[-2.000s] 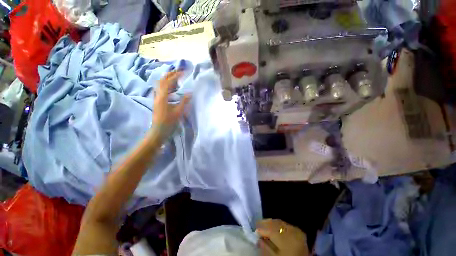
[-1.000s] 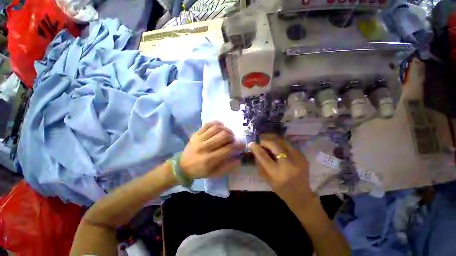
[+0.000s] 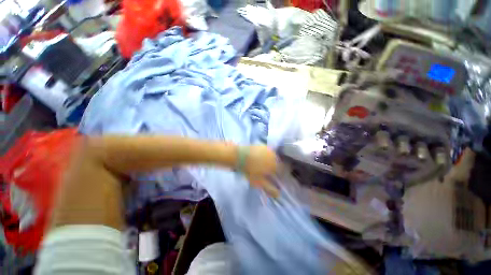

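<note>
A light blue garment piece (image 3: 258,220) stretches from the table's front edge down over my lap, blurred by motion. My left hand (image 3: 262,169) is on its upper part, fingers pointing down; blur hides whether they grip it. My right hand (image 3: 352,266) is small, blurred and cut off by the bottom edge, where the piece narrows into it. A light blue garment pile (image 3: 177,102) lies left of the overlock machine (image 3: 395,118). The brightly lit needle area (image 3: 328,145) is right of my left hand, apart from it.
Red plastic bags stand beyond the pile (image 3: 151,24) and at the left (image 3: 40,156). A white thread cone (image 3: 148,246) is below the table. Small white labels (image 3: 379,207) lie right of the needle. A control panel with a blue screen (image 3: 441,73) is behind the machine.
The view has swung left, so the machine sits further right. Both hands have left the needle area; my right hand has moved down to the lower right, and the piece now stretches over the lap.
</note>
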